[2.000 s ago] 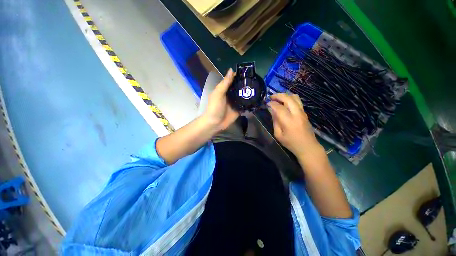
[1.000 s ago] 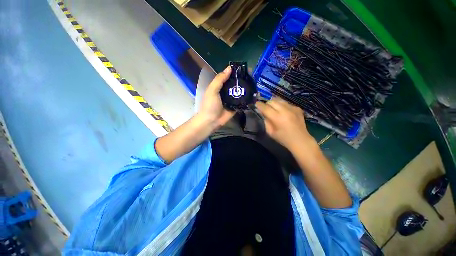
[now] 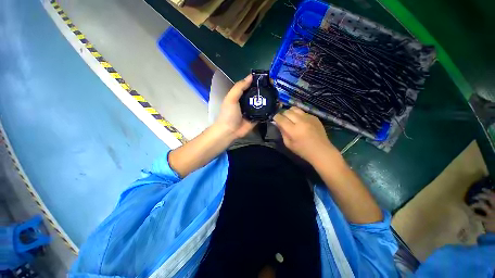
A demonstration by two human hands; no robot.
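Note:
A round black ear cup housing [image 3: 259,102] with a white marking on its face and a short block-like arm at its top is held in front of my body. My left hand [image 3: 234,111] grips it from its left side, thumb near the arm. My right hand [image 3: 296,129] is at its lower right edge with fingers drawn together; what is between the fingertips is too small to tell. A blue tray [image 3: 279,52] heaped with thin black pieces [image 3: 353,76], some with reddish wire ends, lies on the bench to the right.
Stacked cardboard sheets [image 3: 233,19] lie at the top. A deeper blue bin [image 3: 184,57] stands left of the bench edge. Another person's hand [image 3: 484,205] is on a black unit over a tan board [image 3: 434,217] at lower right. A blue stool [image 3: 24,241] is at lower left.
Another person's hand and blue sleeve have come in at lower right; one black unit no longer shows on the tan board. The view has shifted, and my hands stay at the ear cup.

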